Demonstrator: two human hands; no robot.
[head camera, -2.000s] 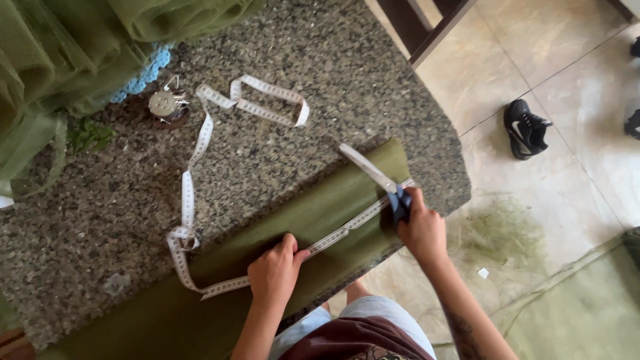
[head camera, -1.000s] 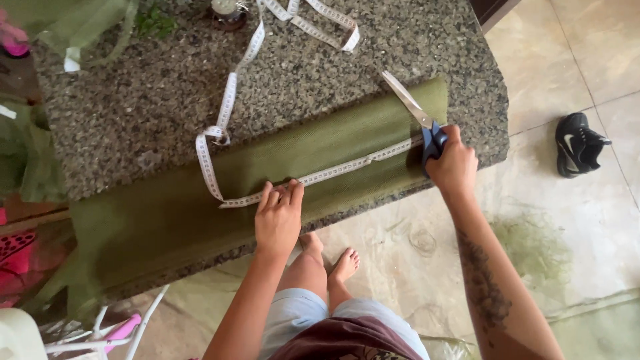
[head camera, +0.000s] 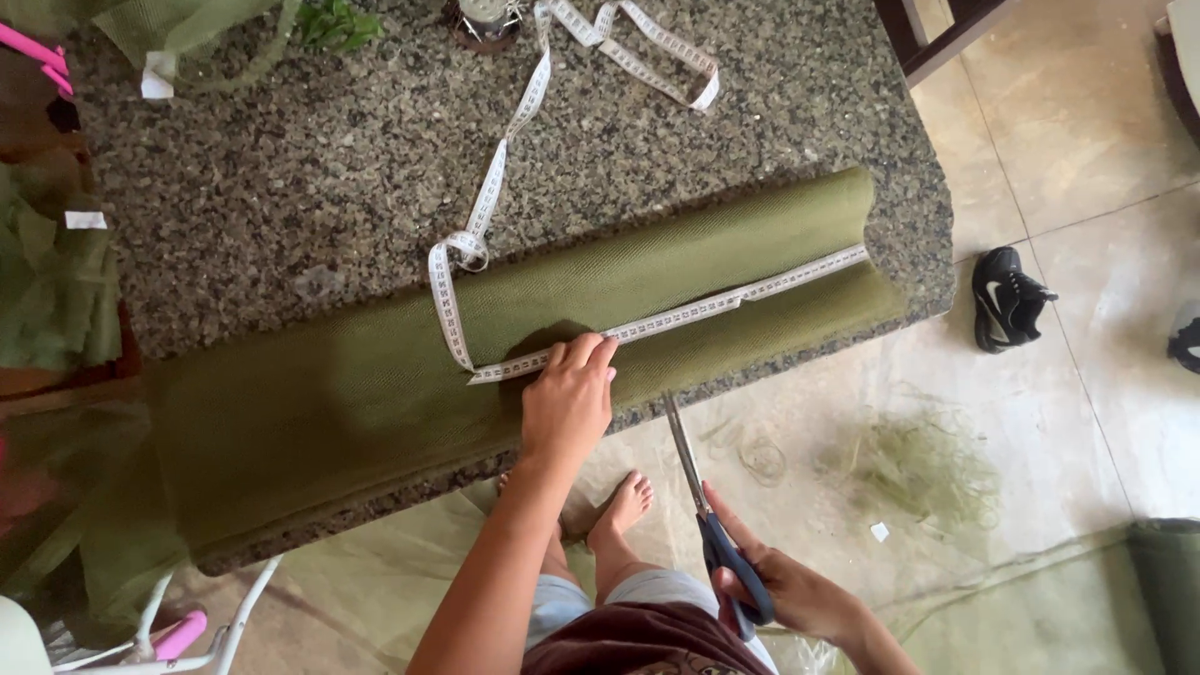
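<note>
A folded length of olive-green mesh fabric (head camera: 375, 375) lies along the near edge of the speckled granite countertop (head camera: 750, 150). A white measuring tape (head camera: 675, 321) runs lengthwise over it, turns back at the left and trails loosely up the counter. My left hand (head camera: 567, 398) lies on the tape and fabric, fingertips pressing down. My right hand (head camera: 787, 581) holds scissors with dark blue handles (head camera: 727, 553) in front of the counter. The scissor blades look closed, and their tip is at the counter's edge, just below the fabric.
A pincushion (head camera: 487, 14) with pins stands at the counter's far side, near green scraps (head camera: 337, 26). More green mesh (head camera: 56, 281) hangs at left. A white metal frame (head camera: 220, 628) is at lower left. On the tiled floor are a black shoe (head camera: 1008, 300) and a heap of thread-like offcuts (head camera: 923, 469).
My right hand has drawn the scissors off the fabric's right end toward my body, and their blades now point away from me. My left hand stays on the tape. The view has shifted.
</note>
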